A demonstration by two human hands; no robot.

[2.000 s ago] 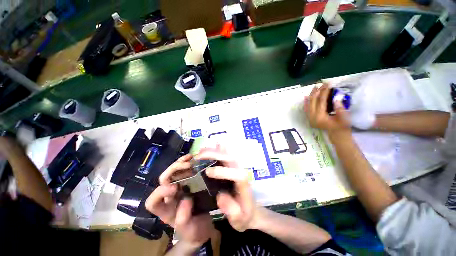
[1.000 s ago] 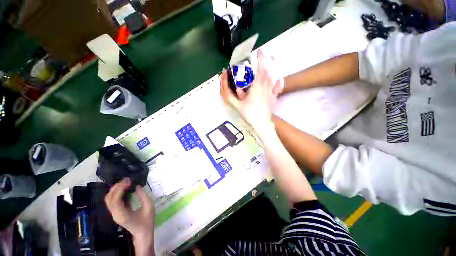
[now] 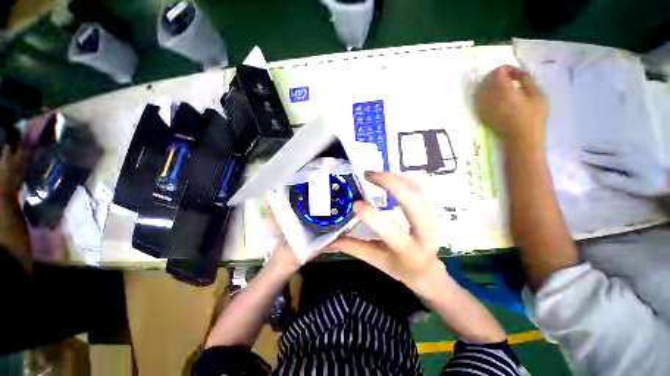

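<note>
An open retail box (image 3: pixel 294 229) with white inner flaps stands in front of me, its opening towards the camera. Inside it is a round dark unit (image 3: pixel 324 200) with a blue patterned ring and a white label. My left hand (image 3: pixel 283 253) is at the box's lower left side, mostly hidden behind it. My right hand (image 3: pixel 400 231) holds the box's right side, fingers bent at the rim. A closed black box (image 3: pixel 257 110) lies just behind, on the bench's left half. Flat black cartons (image 3: pixel 173 172) with a blue printed picture lie to the left.
The printed work mat (image 3: pixel 470 158) covers the bench. Bagged cylindrical units (image 3: pixel 192 37) stand on the green conveyor (image 3: pixel 275 29) beyond. A neighbour's hand (image 3: pixel 510 103) is over the mat at right. Another worker's dark sleeve (image 3: pixel 59 308) is at far left. White leaflets (image 3: pixel 84 220) lie at left.
My right hand has come back from the neighbour's hands at right with the open box and unit. My left hand has left the black box and moved to the open box. The view has turned.
</note>
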